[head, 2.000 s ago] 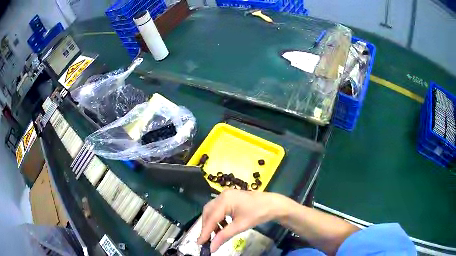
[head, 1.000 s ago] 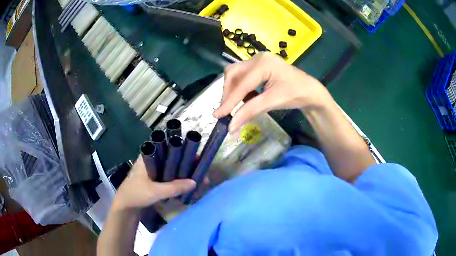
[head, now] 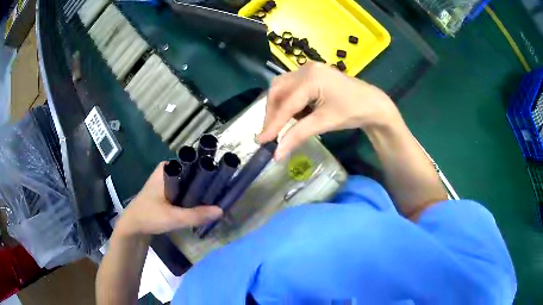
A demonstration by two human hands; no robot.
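My left hand (head: 156, 208) holds several dark hollow tubes (head: 205, 173) in its fist, open round ends up. One more tube (head: 247, 173) leans to the right out of the same hand. My right hand (head: 324, 101) pinches the upper end of that tube between thumb and finger. Whether a ring is at that end is hidden by the fingertips. Both hands are over the pale, stained work block (head: 268, 199) with its yellow round sticker. The yellow tray (head: 369, 36) beyond the right hand holds loose small black rings (head: 296, 46).
Pale flat bars (head: 161, 95) run in a row along the green line at left. A white calculator-like device (head: 102, 134) lies beside them. A cloudy plastic bag with dark tubes (head: 36, 190) is far left. Blue crates (head: 527, 113) stand at right.
Since two seconds ago the view has tipped down and my left hand with the tubes has come into view. Over the last second the leaning tube has tilted further right; my right hand stays at its end.
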